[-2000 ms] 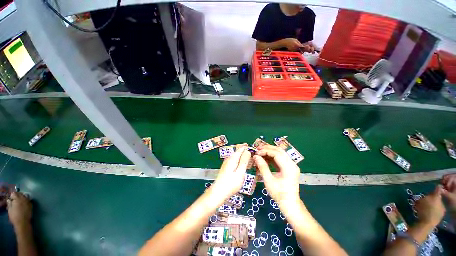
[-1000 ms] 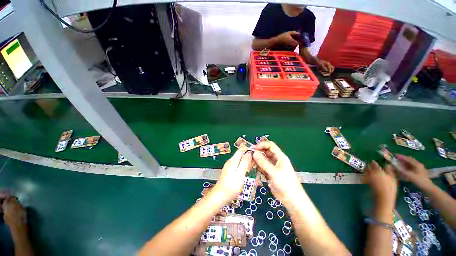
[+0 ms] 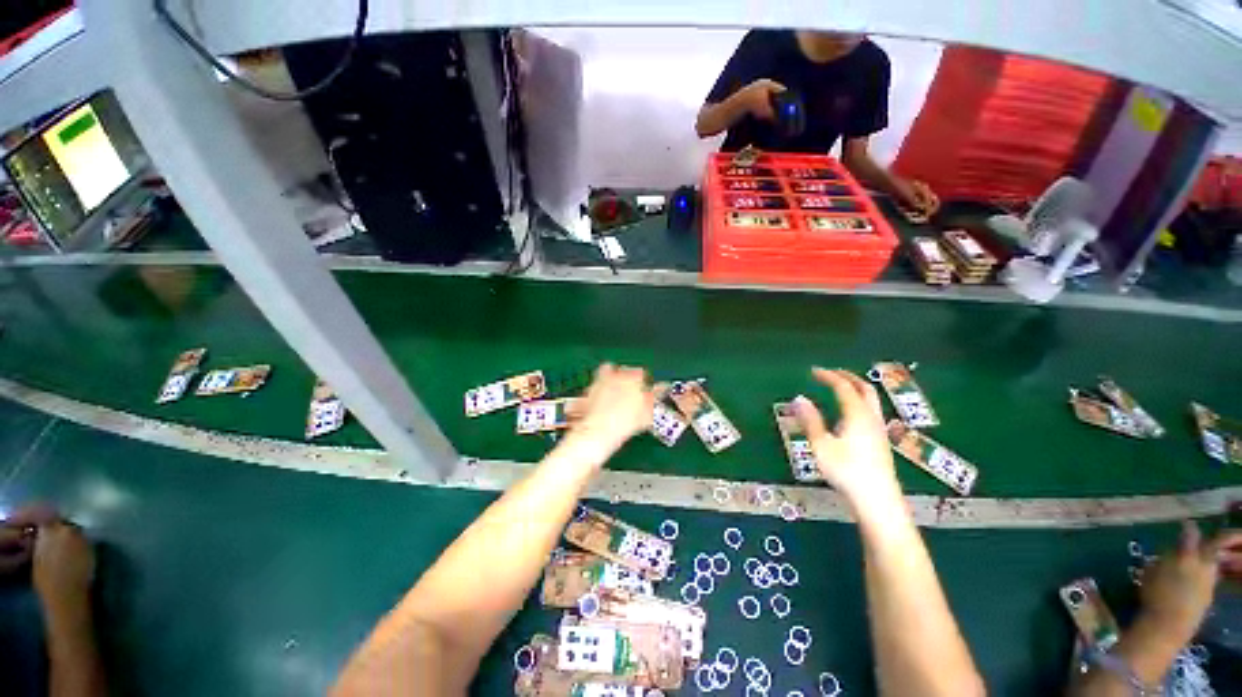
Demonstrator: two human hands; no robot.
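Observation:
My left hand [image 3: 616,406] is over the green belt, its fingers at the right end of a phone board unit [image 3: 542,417]; whether it grips the unit is hidden. My right hand [image 3: 851,433] is over the belt with fingers apart and holds nothing. Its thumb is beside another unit [image 3: 797,441] lying on the belt. Two more units lie between my hands, one of them tilted [image 3: 704,417]. A pile of overlapping brown and white units [image 3: 620,640] is on the bench between my forearms. Loose white rings [image 3: 751,606] lie right of the pile.
More units ride the belt at both sides. A pale metal rail [image 3: 545,479] edges the belt. A grey post [image 3: 320,327] crosses the left side. Neighbours' hands show at both lower sides. Opposite, a person holds a dark tool behind red trays [image 3: 797,252].
My hands have parted from their close pose over the rail and reached out over the belt. The neighbour's hands at right have drawn back from the belt. A unit now lies by my right thumb.

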